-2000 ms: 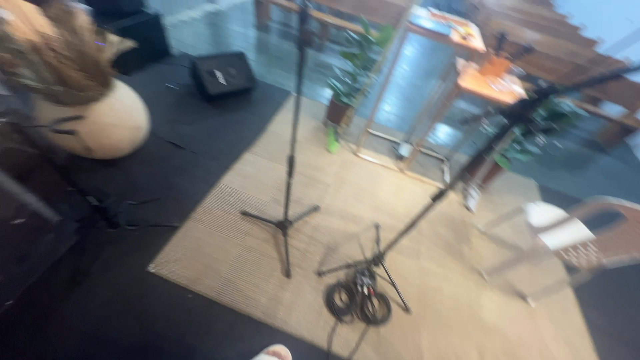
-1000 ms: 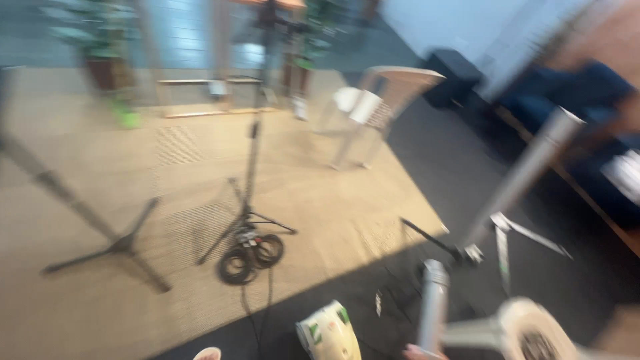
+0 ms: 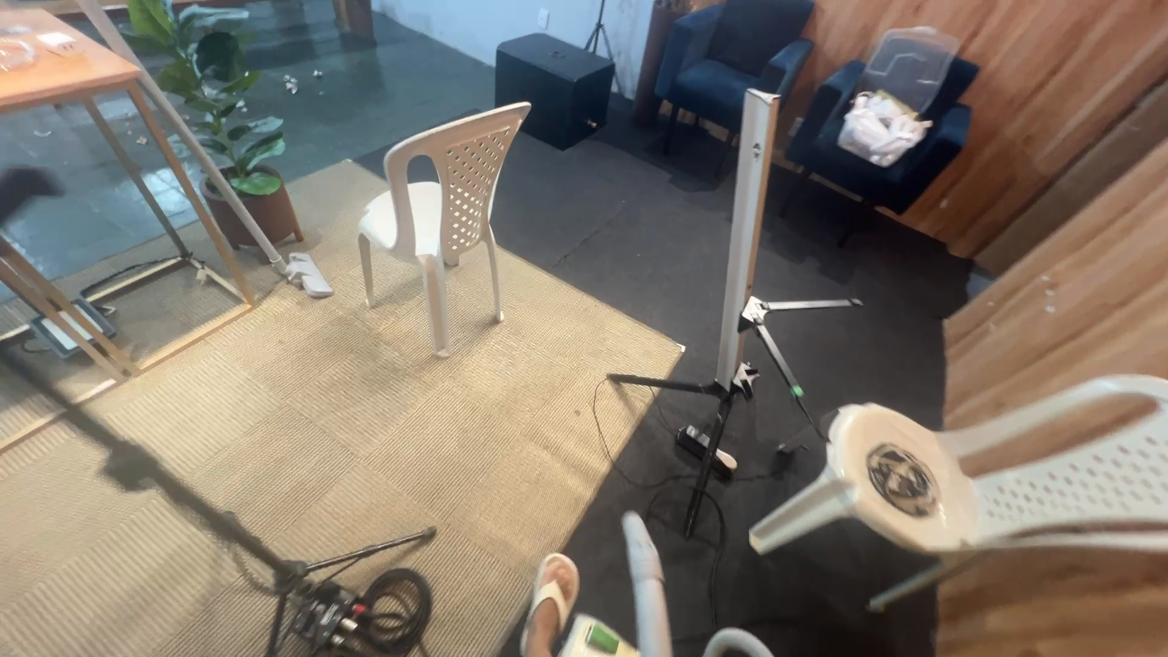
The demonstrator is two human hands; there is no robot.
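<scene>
Neither of my hands shows in the current view. At the bottom edge a sandalled foot point(image 3: 553, 589) stands beside a pale item with a green patch point(image 3: 602, 637). To its right rises a pale, curved tube-like part point(image 3: 646, 584), its lower end cut off. Ahead is an upright silver housing point(image 3: 746, 237) on a black tripod point(image 3: 721, 411). At lower left a dark microphone stand point(image 3: 182, 484) leans across the view, with a coiled black cable point(image 3: 401, 607) at its base. A white plastic chair point(image 3: 438, 214) stands on the beige carpet point(image 3: 383, 411).
Another white plastic chair point(image 3: 885, 474) is at right, by the wood-panelled wall point(image 3: 1058, 328). A power strip point(image 3: 707, 452) and loose cables lie near the tripod. Farther back are a black speaker box point(image 3: 554, 87), blue armchairs point(image 3: 730, 64), a potted plant point(image 3: 251, 210) and a wooden-topped table point(image 3: 64, 68).
The view has swung right. At the bottom, a hand by a grey tube, seen one second ago, is out of view now.
</scene>
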